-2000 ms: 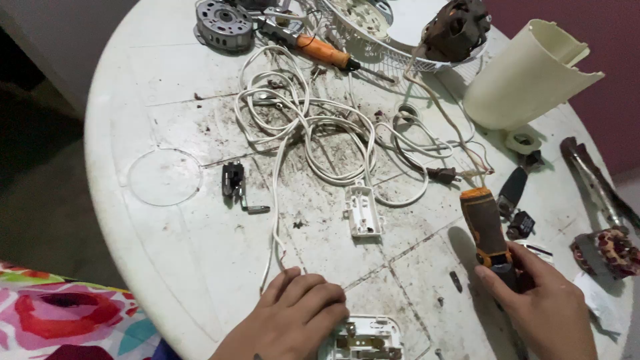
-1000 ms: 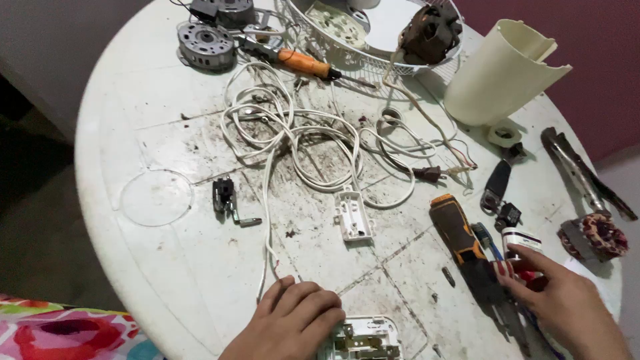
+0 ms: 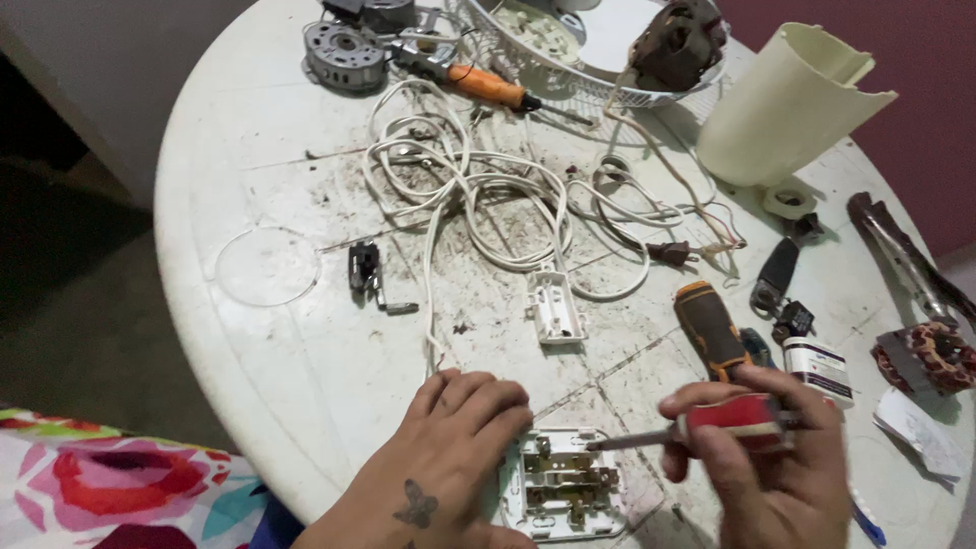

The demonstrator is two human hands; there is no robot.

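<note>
My right hand (image 3: 770, 457) grips a red-handled screwdriver (image 3: 732, 423). Its blade points left, with the tip over the upper edge of an opened white plastic electrical housing (image 3: 564, 526) that shows brass contact strips. My left hand (image 3: 457, 450) lies on the left side of the housing, fingers spread; whether it grips the housing is hidden. The end of a white power cord (image 3: 432, 305) runs down to my left fingertips. A black and orange tool handle (image 3: 709, 328) lies just above my right hand. A small white plastic cover (image 3: 558, 309) rests above the housing.
Coiled white cord (image 3: 465, 179) fills the middle of the round table. An orange-handled screwdriver (image 3: 488, 84), metal motor parts (image 3: 347, 57) and a white fan grille (image 3: 587, 88) lie along the back. A cream plastic shell (image 3: 785, 114) and a copper-wound coil (image 3: 934, 354) are at the right.
My right hand has let go of the black and orange tool, which now lies on the table, and has taken hold of the red-handled screwdriver, moving left toward the housing. My left hand stays beside the housing.
</note>
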